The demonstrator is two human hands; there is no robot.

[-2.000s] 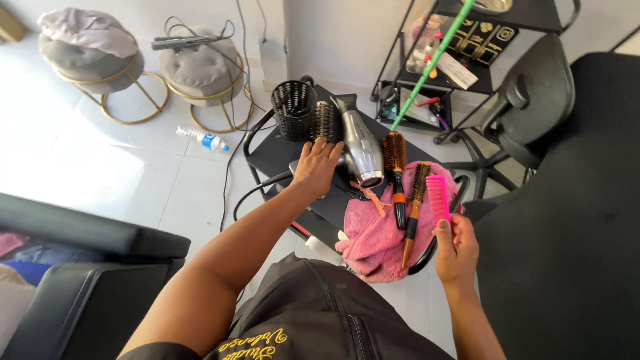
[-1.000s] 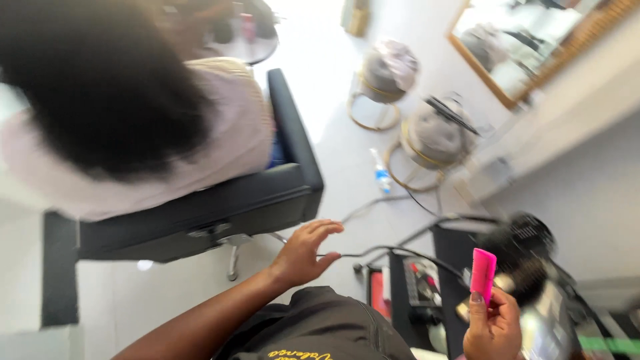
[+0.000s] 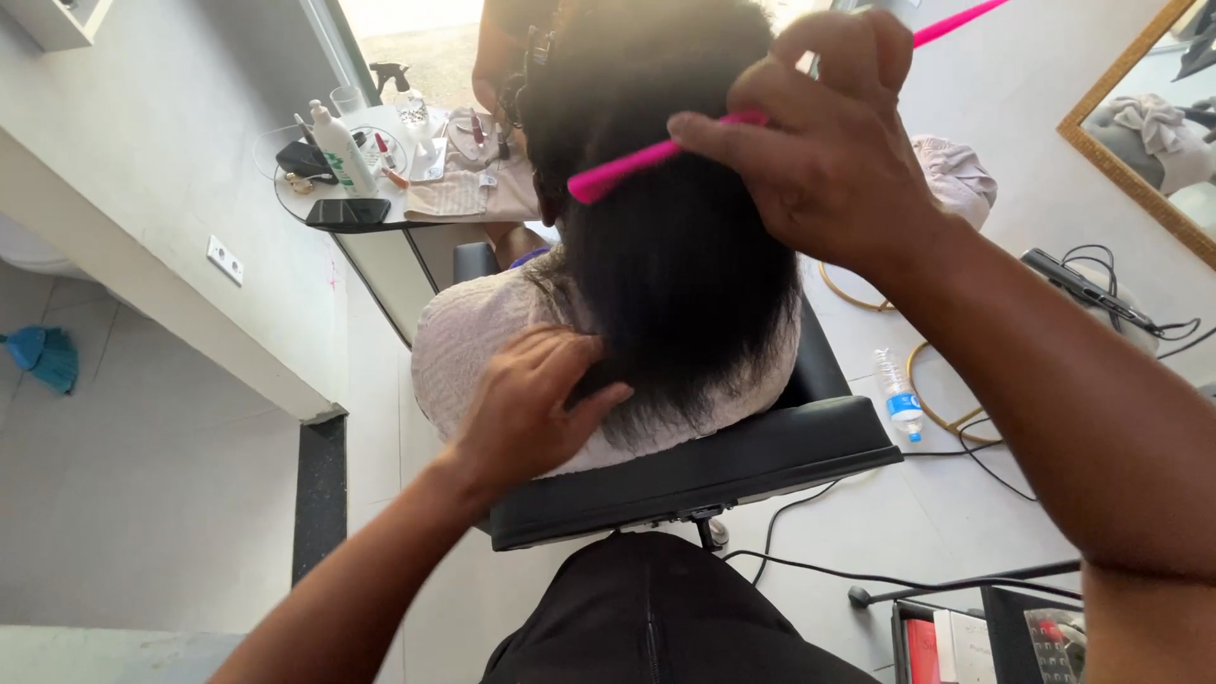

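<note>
A seated person's long dark hair [image 3: 684, 256] hangs down over a light towel [image 3: 465, 332] around the shoulders. My right hand [image 3: 826, 142] is raised over the back of the head, closed on a pink comb [image 3: 622, 171]; the comb lies nearly level, slanting across the hair. Part of it is hidden behind my fingers. Lower down and to the left, my left hand [image 3: 541, 404] touches the hair near its ends, thumb and fingers apart; whether strands are held between them cannot be told. A dark hair clip [image 3: 540, 46] sits at the upper left of the head.
The black chair's backrest [image 3: 684, 475] stands between me and the person. A small table [image 3: 290, 204] at upper left carries bottles, a phone and cloths. On the right are a flat iron [image 3: 1092, 290] on a stool, a plastic bottle [image 3: 900, 394] and floor cables [image 3: 855, 570]. Another person's arm shows behind.
The view has swung left from the tool trolley to the seated person. My right hand, holding the pink comb throughout, is now up at the head. My left hand has come to the hair ends.
</note>
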